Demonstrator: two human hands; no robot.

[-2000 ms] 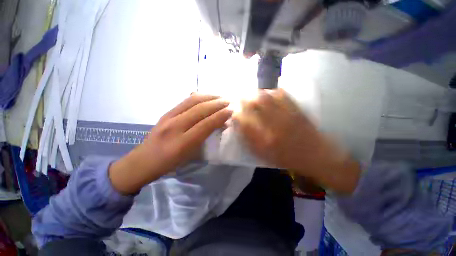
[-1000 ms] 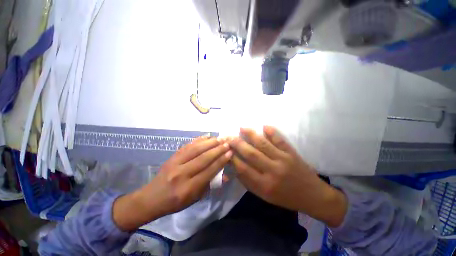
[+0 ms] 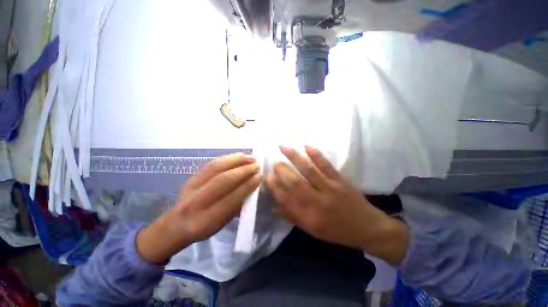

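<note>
A white fabric panel point(image 3: 408, 114) lies over the table right of and below the needle area, its near edge under my fingers. A narrow white strip point(image 3: 247, 225) hangs down over the table's front edge between my hands. My left hand point(image 3: 213, 192) has its fingertips together on the strip's left edge. My right hand point(image 3: 318, 201) rests on the panel with its fingers slightly spread. The presser foot and needle area point(image 3: 283, 45) is above my hands, away from them. Bright glare hides the cloth edge there.
The grey-blue cylindrical fitting point(image 3: 312, 66) hangs right of the needle. A small tan curved piece point(image 3: 232, 116) lies left of it. The ruler point(image 3: 144, 165) runs along the front edge. Loose white strips point(image 3: 63, 132) and purple cloth point(image 3: 24, 90) hang at left. Blue baskets point(image 3: 54, 234) stand below.
Both hands came down from the needle to the table's front edge. More of the strip now hangs below my fingers. The panel's right part has shifted and creased, and the view has shifted slightly.
</note>
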